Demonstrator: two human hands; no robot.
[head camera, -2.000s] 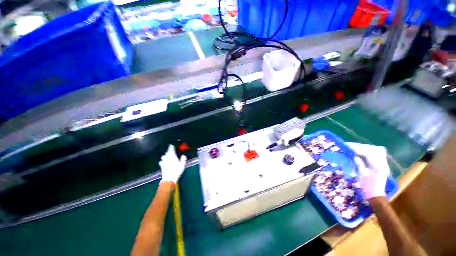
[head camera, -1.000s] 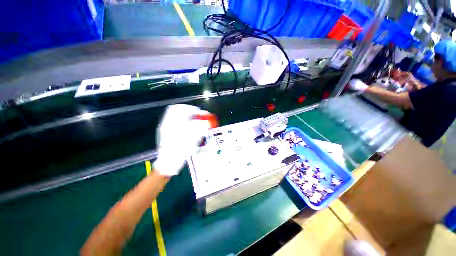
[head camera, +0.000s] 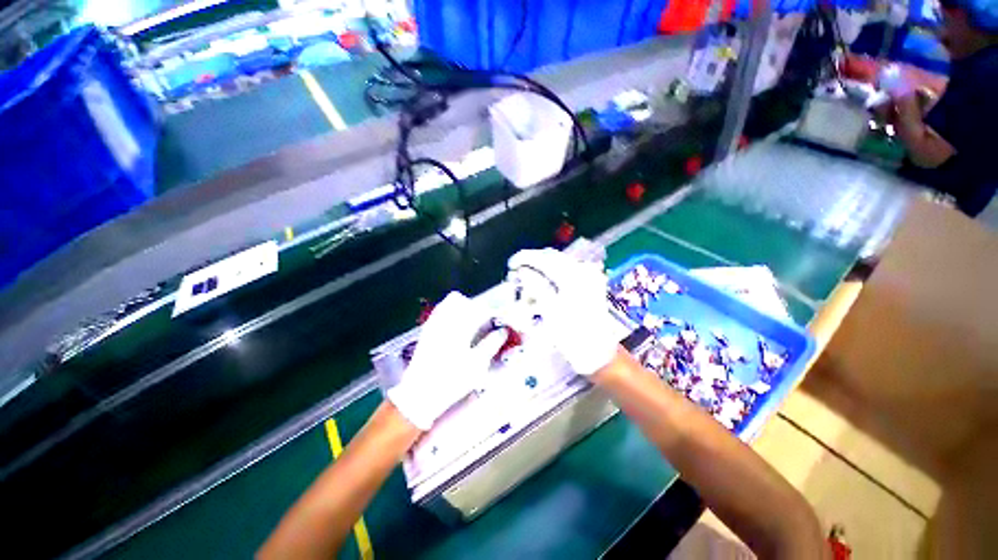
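Note:
The silver-white box fixture (head camera: 482, 432) stands on the green bench in front of me. My left hand (head camera: 447, 361), in a white glove, is over the middle of its top, with thumb and fingers at a small red workpiece (head camera: 506, 340). The red piece is partly covered by the fingers. My right hand (head camera: 569, 308), also gloved, is over the clamp end of the fixture and hides most of the clamp. I cannot tell whether it holds anything. The light blue parts tray (head camera: 808, 348) with heaped small components (head camera: 700, 366) is right of the fixture.
The dark belt (head camera: 296, 334) behind the bench carries spaced red parts (head camera: 636, 191). Black cables and a small white bin (head camera: 530, 140) are above it. Blue bins (head camera: 536, 35) stand behind. A cardboard carton (head camera: 854, 448) is at the right. Another person (head camera: 963, 109) works at the far right.
My left hand has moved right from the fixture's left corner onto its middle with the red piece. My right hand has come up from the carton to the fixture's clamp end.

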